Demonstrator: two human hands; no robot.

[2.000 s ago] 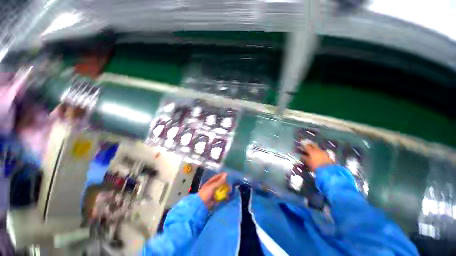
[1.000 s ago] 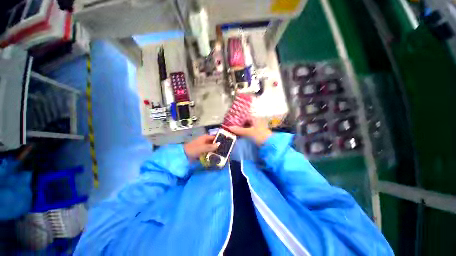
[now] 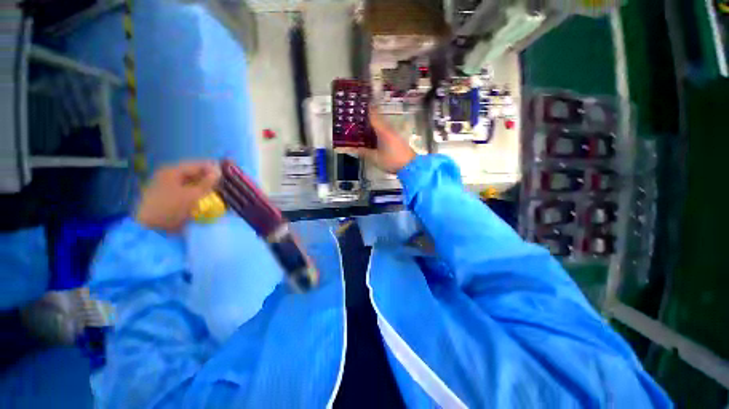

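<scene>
My left hand, at the left, grips the keypad end of a dark red phone housing, which is tilted with its screen end pointing down right. A yellow round object is also in this hand. My right hand is at the right edge of a second red phone housing at the left fixture. This housing has its keypad up and its screen window toward me. The fingers are partly hidden by it. The right fixture holds a dark part beside a blue clamp.
A clear blister tray of dark red phone parts lies on the green bench at right. The pale machine head is above the right fixture. Red buttons sit on the bed sides. A white rack and blue crate stand at far left.
My hands have moved apart, the left one to the left with a housing, the right one up to the left fixture. The machine head now stands over the right fixture. The view has shifted.
</scene>
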